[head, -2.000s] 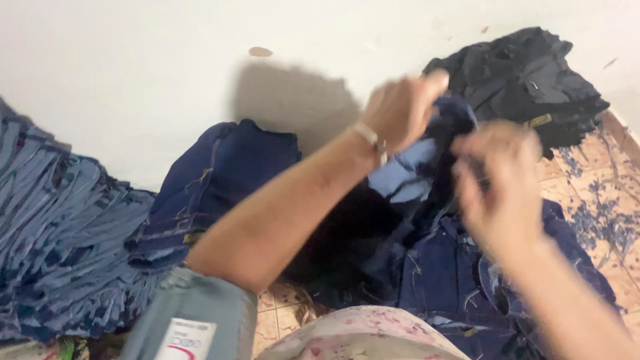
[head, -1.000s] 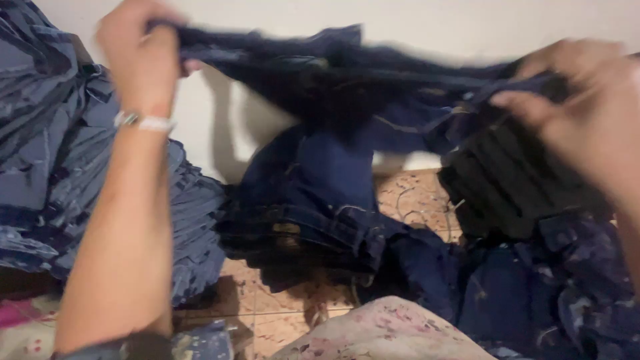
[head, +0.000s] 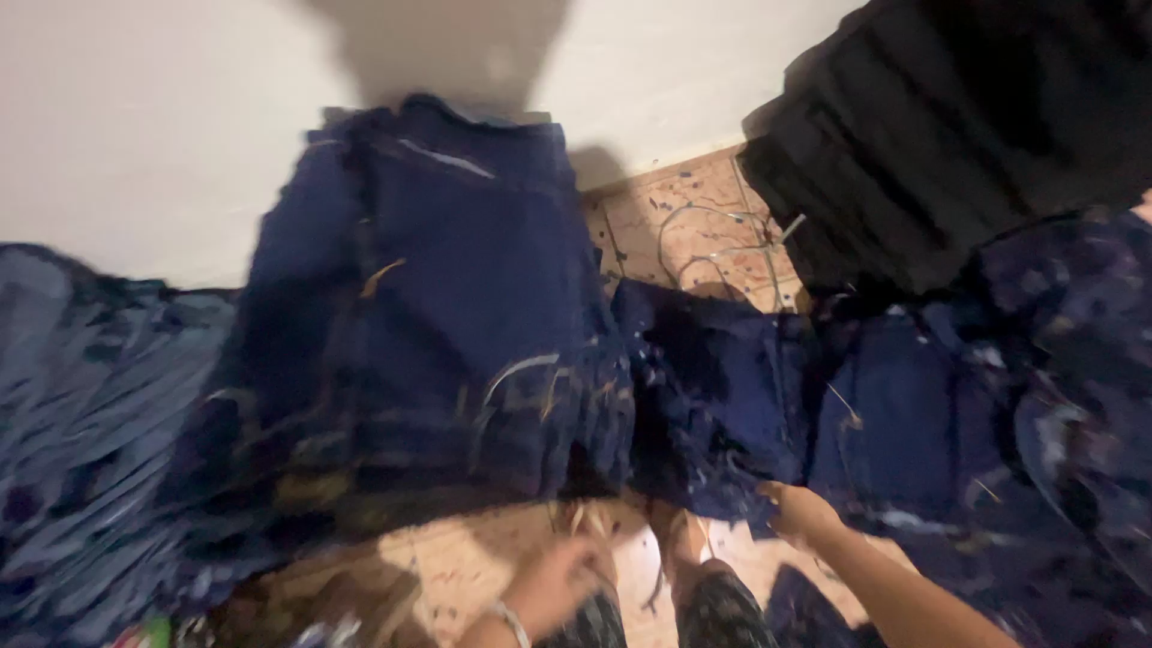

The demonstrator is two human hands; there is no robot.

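Observation:
My right hand pinches the lower edge of a dark blue denim garment in the middle of the head view. My left hand, blurred and with a light band at its wrist, hangs over the floor just below a tall stack of dark blue denim garments; nothing plain shows in it, and its fingers are too blurred to read. The stack bears light and yellowish stitching. More dark denim lies right of my right hand.
Bundled blue-grey denim is at the left, and a black fabric pile at the upper right. Behind them rises a white wall. A loop of thin cord and scraps lie on the tiled floor. The person's feet and legs are at the bottom centre.
One second ago both hands held a dark denim garment stretched between them; now it is out of my left hand. Both hands are lower, with my right hand on denim. The view has shifted.

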